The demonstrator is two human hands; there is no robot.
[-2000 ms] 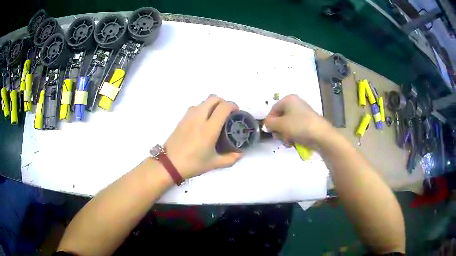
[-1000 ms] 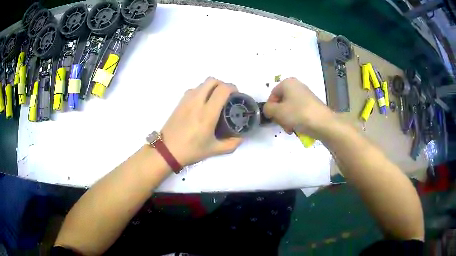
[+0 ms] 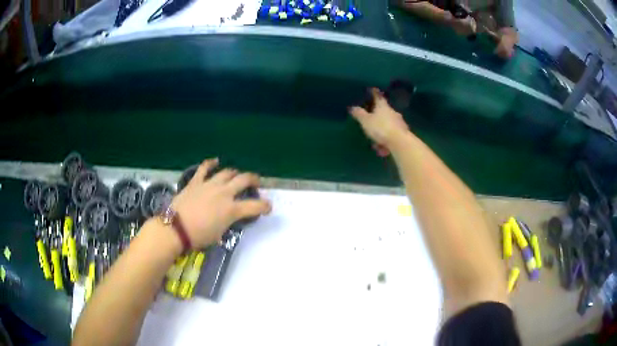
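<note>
My left hand (image 3: 215, 203) is over the right end of the row of fan units, its fingers around the dark grey head of a fan unit (image 3: 215, 272). That unit's flat grey handle points toward me, beside yellow cells (image 3: 186, 276). The palm and fingers hide much of the head. My right hand (image 3: 382, 125) is stretched out over the green belt, fingers spread, beside a dark round thing (image 3: 399, 96). The dark blur there does not show whether the fingers hold it.
More grey fan units (image 3: 127, 197) lie fanned at left. Small scraps (image 3: 381, 278) lie on the white sheet (image 3: 325, 270). Loose yellow and purple cells (image 3: 519, 242) and heaped housings (image 3: 585, 236) lie at right. Across the belt (image 3: 270, 101) are another person's hands (image 3: 504, 42) and blue-yellow parts (image 3: 308, 10).
The view has shifted up toward the belt. My left hand has moved from mid-sheet to the left row. My right hand has left the unit in the middle and moved out over the belt.
</note>
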